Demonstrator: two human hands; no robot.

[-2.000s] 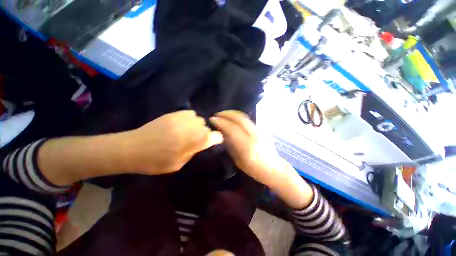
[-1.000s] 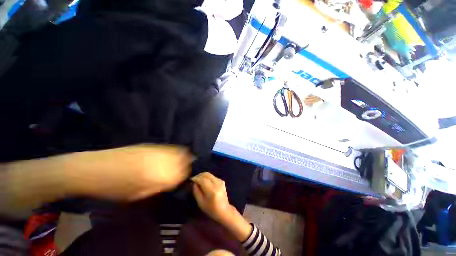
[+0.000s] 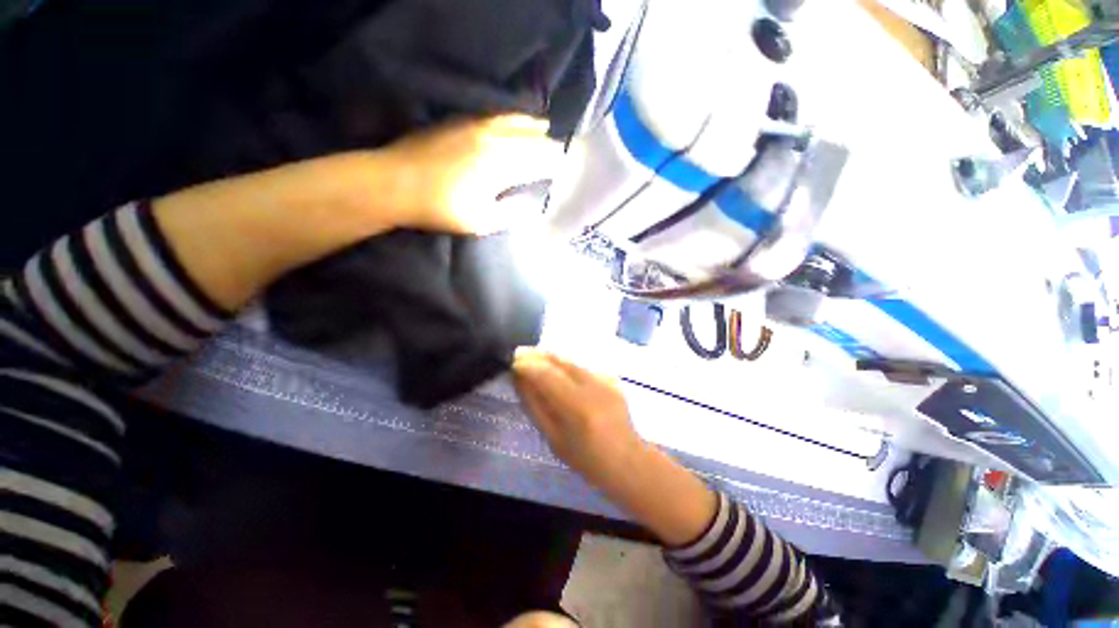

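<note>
The black garment [image 3: 423,307] lies on the white machine table and reaches up to the left end of the sewing machine head [image 3: 736,135]. My left hand [image 3: 485,178] lies on the cloth beside the head, fingers stretched toward the bright needle area. My right hand [image 3: 571,399] is at the cloth's near right corner, its fingertips on the cloth edge. The needle and presser foot [image 3: 599,249] are partly hidden by the head and blurred by glare.
Thread snips [image 3: 726,331] with dark and orange-brown loops lie right of the needle. The ruler-printed table edge [image 3: 761,497] runs along the front. A dark control panel [image 3: 1012,429] is at the right. Yellow-green items [image 3: 1058,61] stand behind the machine.
The garment has moved from my lap onto the table under the machine head. Both hands have moved up with it. The view is now closer to the head.
</note>
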